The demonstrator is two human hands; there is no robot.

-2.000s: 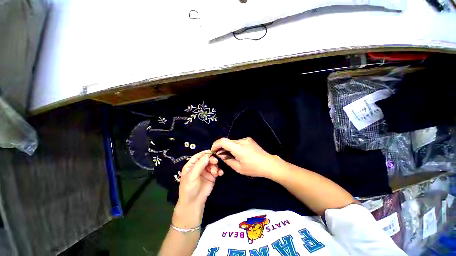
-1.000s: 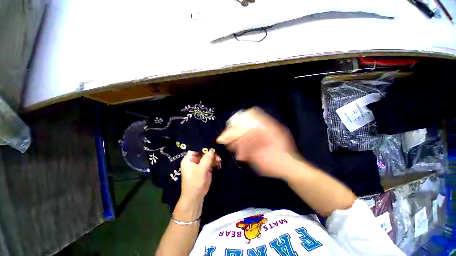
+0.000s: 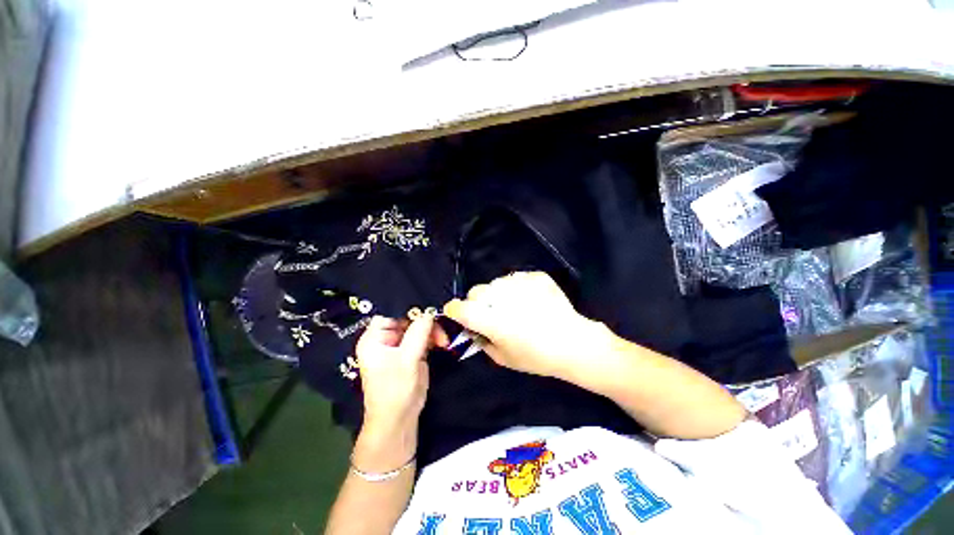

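A black garment with pale floral embroidery lies over my lap. Small pale round buttons sit on its edge, with more right at my left fingertips. My left hand pinches the garment edge between thumb and finger. My right hand is close beside it, fingertips nearly touching, with metallic snips tucked in it, tips pointing down-left. A dark thread loops over the garment above my right hand. The needle cannot be made out.
A white table edge runs across above the garment. A dark strip with a thread curl lies on it. Bagged garments with white labels are at the right, beside a blue crate. A grey cloth covering hangs at the left.
My right hand has come back from its blurred, raised position to my left fingertips, and the snips now show. My left hand still pinches the edge. The view has shifted slightly.
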